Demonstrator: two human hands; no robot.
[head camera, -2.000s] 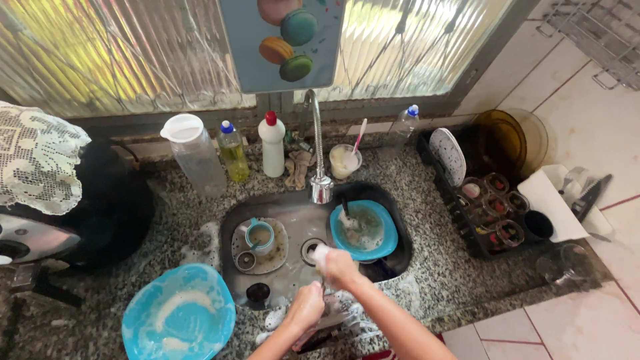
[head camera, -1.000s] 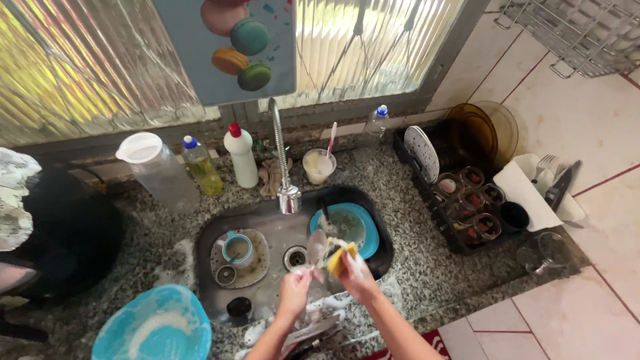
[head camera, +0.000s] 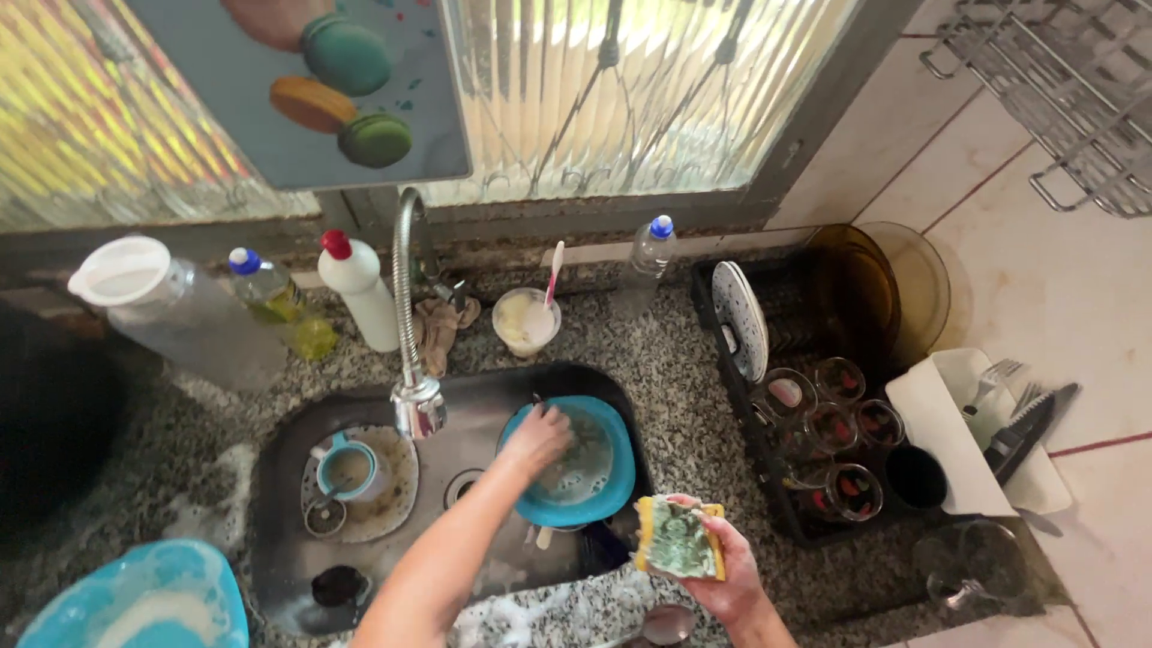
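Observation:
My left hand reaches into the blue plastic bowl of cloudy water in the sink, its fingers at a dark utensil handle near the rim; whether they grip it cannot be told. My right hand holds a yellow-and-green sponge, green side up and foamy, over the counter at the sink's right front. A spoon lies on the soapy counter below the sponge. At the sink's left, a blue-and-white cup stands on a speckled plate. The faucet hangs over the sink.
A soapy blue basin sits at front left. Bottles, a pitcher and a plastic tub line the window side. At right stand a black dish rack with glasses and plates, a white cutlery holder and clear glassware.
My hands have moved apart: the left one has gone into the blue bowl, the right one with the sponge toward the counter at right. The view has shifted.

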